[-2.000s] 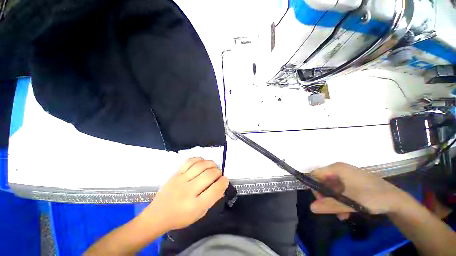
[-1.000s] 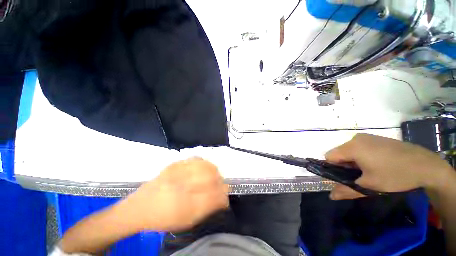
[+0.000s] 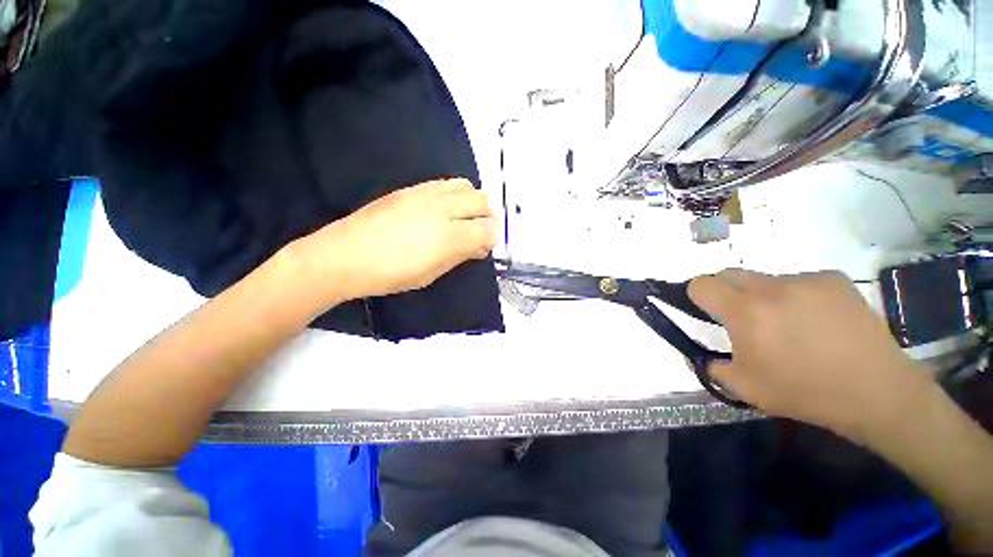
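The black garment (image 3: pixel 218 131) lies on the left of the white table, its curved right edge beside the machine bed. My left hand (image 3: pixel 430 234) rests on the cloth near that edge; its fingertips are together at the edge, but I cannot tell whether they pinch the cloth. My right hand (image 3: pixel 779 337) holds the black fabric shears (image 3: pixel 604 286) by the handles, which are spread. The blades point left, and their tips meet the garment edge just below my left fingertips. Whether cloth lies between the blades is hidden.
The white and blue sewing machine head (image 3: pixel 751 98) stands at the upper right, its presser foot area (image 3: pixel 702 196) below. A flat black glossy rectangle (image 3: pixel 931 299) lies at the right. A measuring tape (image 3: pixel 523 422) runs along the front edge. Blue crates (image 3: pixel 256 495) stand below.
My left hand has moved up from the table's front edge onto the garment. The narrow black strip it held is no longer seen there. The shears have turned more level, and their handles have spread.
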